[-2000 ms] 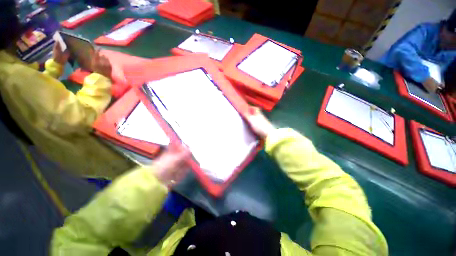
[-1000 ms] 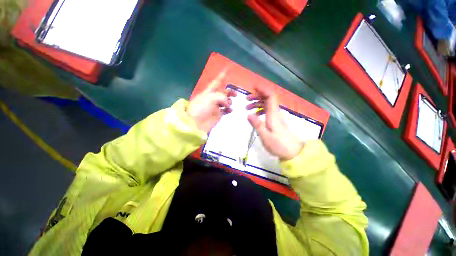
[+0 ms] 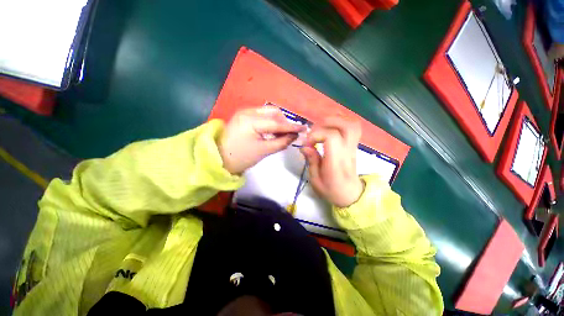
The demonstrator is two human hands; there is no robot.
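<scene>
A white display module with a thin dark border lies on a red foam pad in front of me. My left hand and my right hand are over its far edge, fingertips meeting. They pinch the upper end of a thin dark cable; the small pale end is mostly hidden between the fingers. The cable runs down the white face to a small yellow tape patch. My cap hides part of the module's near edge.
A white module on red foam is at the upper left. More modules on red pads stand to the right, beyond the bench seam. A bare red pad lies at the lower right. Another red pad is at the top.
Earlier, I held another module on its pad at the left. Then my hands were apart over this module; now they have come together, fingertips meeting at its far edge.
</scene>
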